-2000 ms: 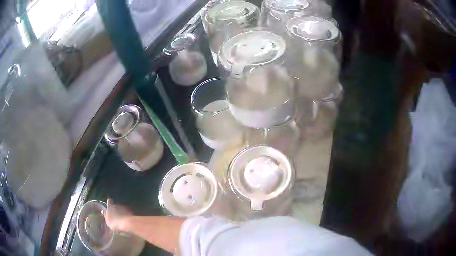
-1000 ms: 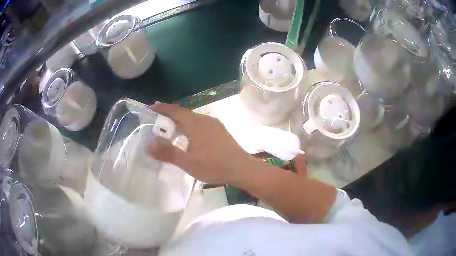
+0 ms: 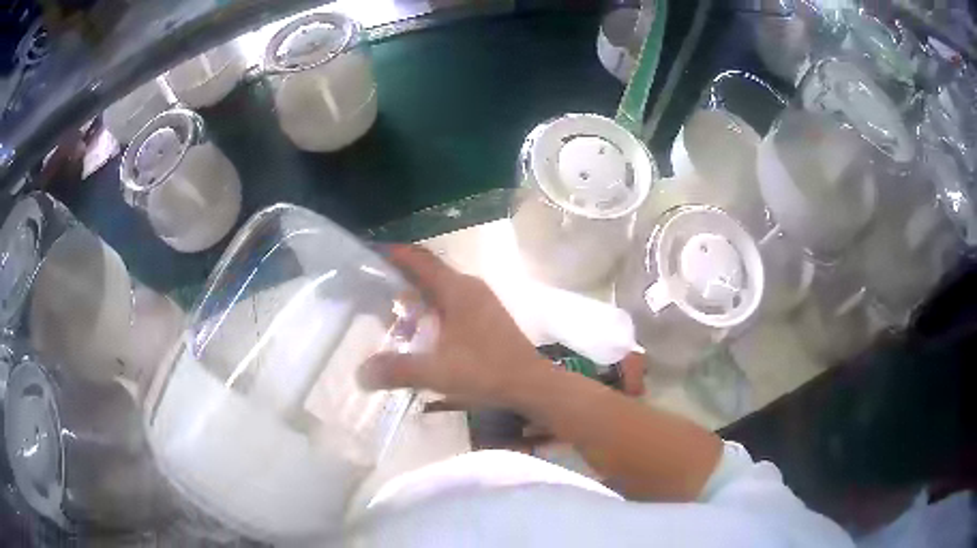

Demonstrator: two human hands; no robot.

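A large clear-and-white vessel (image 3: 241,428) is tilted at the lower left, close to me. Its clear wall faces up and its milky-white part is at the lower left. My right hand (image 3: 445,337), bare, is at the vessel's right end. Its thumb and fingers are curled around a small white part (image 3: 407,324). The image is blurred there, and I cannot tell if this part is attached to the vessel. My left hand is not visible.
Vessels stand on the green conveyor (image 3: 450,102). Two vessels with white discs up (image 3: 587,173) (image 3: 707,268) stand right of centre. More crowd the right and left edges. A green guide bar (image 3: 644,70) crosses the belt. A green tool (image 3: 568,364) lies behind my forearm.
The view has swung from the crowded right side to the worktop. Since the middle frame, my right hand has moved slightly right and down, with the small white part between its fingers.
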